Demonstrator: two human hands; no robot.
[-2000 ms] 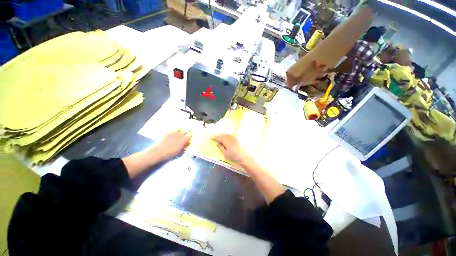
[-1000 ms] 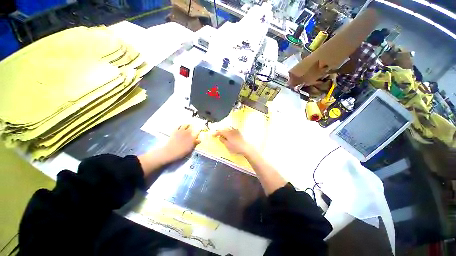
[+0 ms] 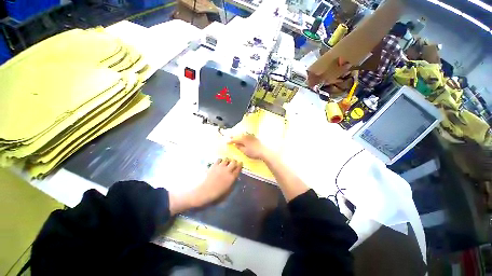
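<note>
A yellow fabric panel (image 3: 264, 129) lies flat under and to the right of the grey faceplate of the sewing head (image 3: 224, 97). My left hand (image 3: 220, 180) rests palm down at the panel's near left edge, fingers bent. My right hand (image 3: 248, 146) lies on the panel just below the needle area (image 3: 218, 126), fingertips pointing left. Glare washes out the fabric near my fingers, so whether either hand pinches it cannot be told. A white sheet (image 3: 166, 126) lies left of the needle area.
A thick stack of yellow panels (image 3: 59, 91) stands at left. A tilted control screen (image 3: 398, 126), a yellow thread cone (image 3: 334, 112) and a black cable (image 3: 339, 175) are at right. A brown cardboard piece (image 3: 350, 46) and a person in a checked shirt (image 3: 384, 58) are behind.
My left hand has moved from beside the needle area toward me and to the right, to the panel's near edge. My right hand has stayed nearly in place.
</note>
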